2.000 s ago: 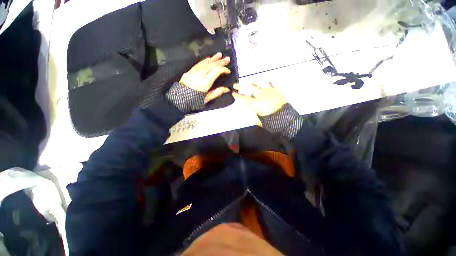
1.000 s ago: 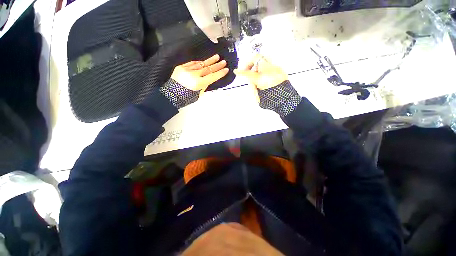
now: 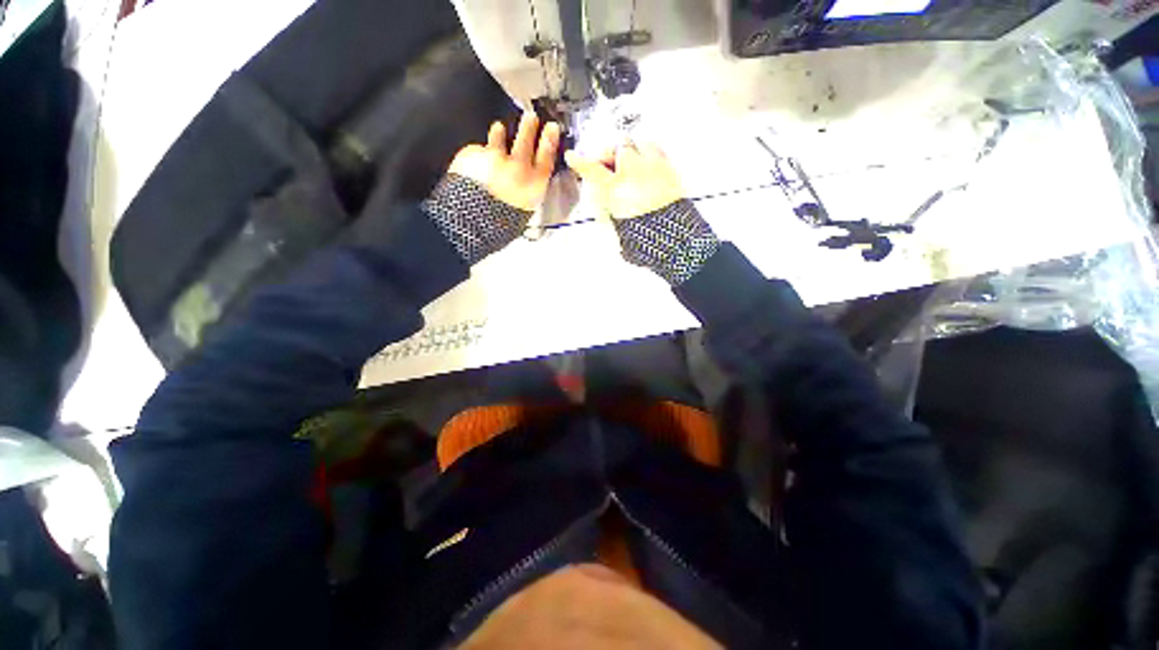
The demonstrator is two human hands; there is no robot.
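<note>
The black back panel (image 3: 286,152) lies on the white table left of the needle, turned at an angle, with camouflage webbing (image 3: 203,305) and a dark strap across it. Its corner is under the presser foot (image 3: 559,114). My left hand (image 3: 511,165) lies on the panel's edge just in front of the foot, fingers apart and pointing at it. My right hand (image 3: 629,180) rests on the table right of the foot, fingertips near the needle. I see no piece in its fingers. The needle point is too blurred to tell.
The machine's dark control panel (image 3: 877,19) with a lit screen is at the top right. Black tangled bits (image 3: 864,239) lie on the table (image 3: 712,267) to the right. A clear plastic bag (image 3: 1080,286) is at the right edge, dark pieces below it. White plastic (image 3: 76,508) is at lower left.
The panel has rotated, its left end swinging towards me while its corner stays at the foot. My left hand has turned its fingers more towards the foot. My right hand has shifted slightly left in view.
</note>
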